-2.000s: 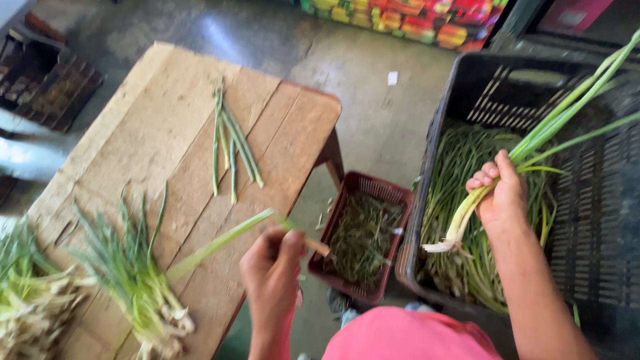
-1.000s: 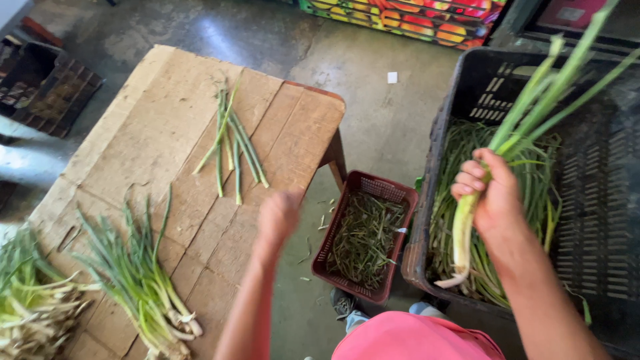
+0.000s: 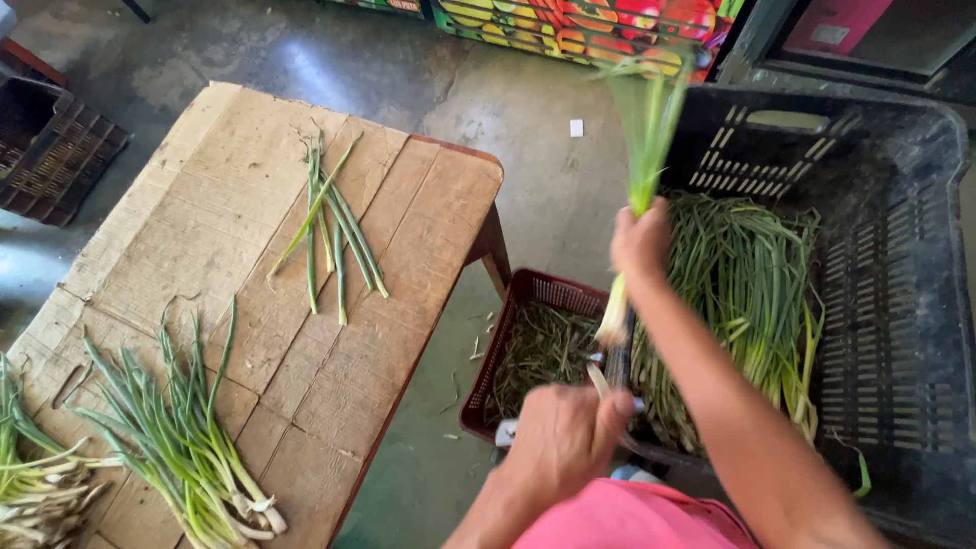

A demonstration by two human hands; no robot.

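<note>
My right hand (image 3: 642, 238) is closed around a bunch of green onions (image 3: 646, 171), held upright over the crates with leaves up and white root ends down. Just below those root ends is my left hand (image 3: 568, 431), fingers curled, with a thin pale strip (image 3: 598, 379) at its thumb. Whether it also grips something else is unclear from blur. On the cardboard-covered table (image 3: 221, 206) lie several loose green leaves (image 3: 339, 221). Nearer me on the table rests a bunch of green onions (image 3: 191, 450), and another pile (image 3: 38, 488) sits at its left edge.
A large black plastic crate (image 3: 892, 252) on the right holds many green onions (image 3: 740, 282). Beside it, a small maroon basket (image 3: 476, 381) contains leaf scraps (image 3: 545, 351). Another dark crate (image 3: 61, 152) stands at far left. A printed fruit panel (image 3: 579, 27) is at the top.
My left hand has gone from the table side to beneath the held bunch. My right hand has moved left with the onions. One more leaf lies on the small pile than two seconds ago.
</note>
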